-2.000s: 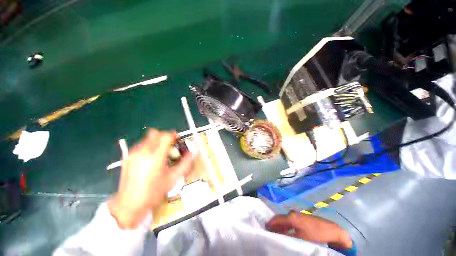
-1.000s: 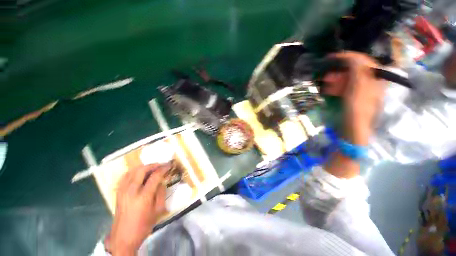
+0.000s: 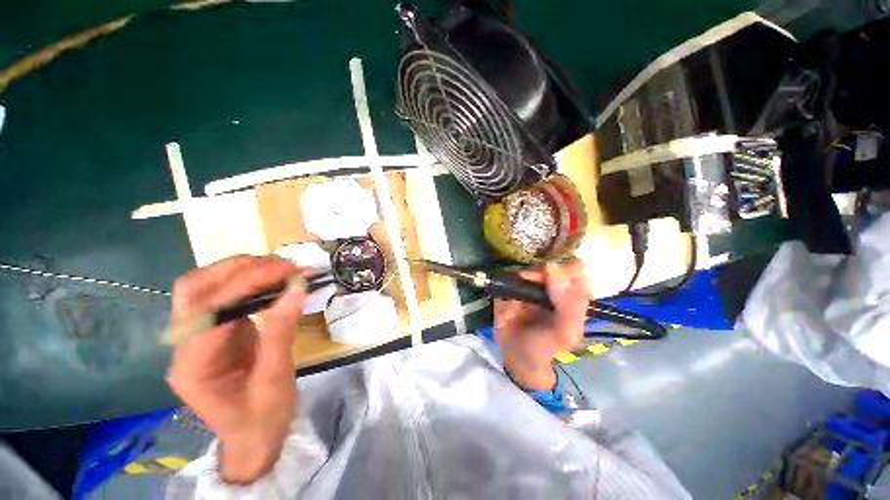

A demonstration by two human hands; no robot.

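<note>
My left hand [image 3: 239, 342] holds dark tweezers [image 3: 259, 302] between thumb and fingers, their tips at the left edge of a round circuit board [image 3: 358, 265]. The round board lies on the taped work board [image 3: 229, 229], between white pads [image 3: 338, 207]. My right hand [image 3: 543, 317] grips a soldering iron [image 3: 517, 289] by its black handle. Its metal shaft points left, with the tip just right of the round board. I cannot tell whether the tip touches anything.
A fan [image 3: 468, 122] with a spiral guard stands behind the work board. A round tin [image 3: 532, 223] of shiny curly metal sits to its right, then a dark taped box [image 3: 664, 161]. A black cord [image 3: 625, 322] loops beside my right hand. Another person's white sleeve [image 3: 825, 312] is at right.
My right hand has come from the lap, past the taped box, to the work board and now holds the soldering iron. My left hand now holds tweezers. The round board lies between the pads.
</note>
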